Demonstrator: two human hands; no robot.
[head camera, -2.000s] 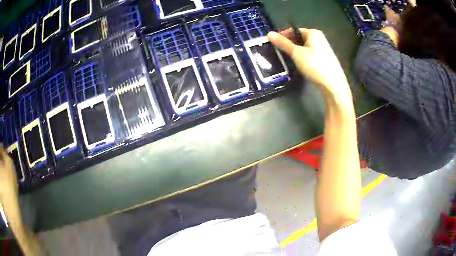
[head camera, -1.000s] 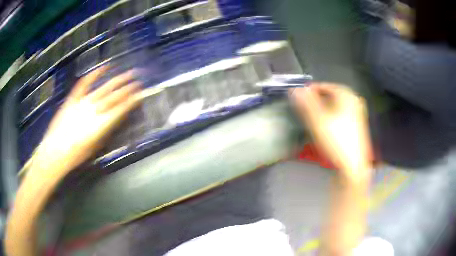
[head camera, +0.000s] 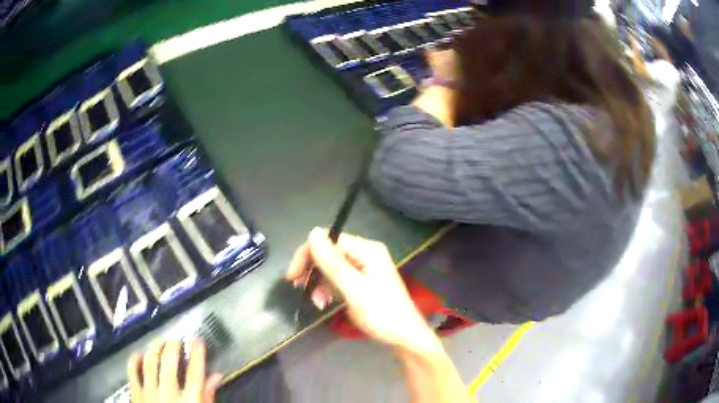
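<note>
A large glossy black blister tray (head camera: 177, 303) at the left holds rows of blue front housings (head camera: 162, 262) with pale window frames. My right hand (head camera: 351, 275) is over the bench near its front edge, right of the tray, and holds dark, slim tweezers (head camera: 344, 211) pointing up and away. My left hand (head camera: 172, 373) is at the bottom edge of the picture, partly cut off, with fingers flat over a clear carrier sheet (head camera: 206, 330) with small dark marks, below the tray. Whether it grips the sheet I cannot tell.
A person in a grey sleeve (head camera: 473, 161) sits close at the right, a hand at another tray (head camera: 347, 67) of housings. The dark green bench top (head camera: 260, 134) lies between the trays. A pale edge strip (head camera: 229, 30) and green conveyor belt (head camera: 79, 35) run beyond. Red items are below the bench.
The view has turned right. My left hand has moved off the tray to the bench front with the sheet. My right hand has left the tray's right end; the tweezers now show clearly.
</note>
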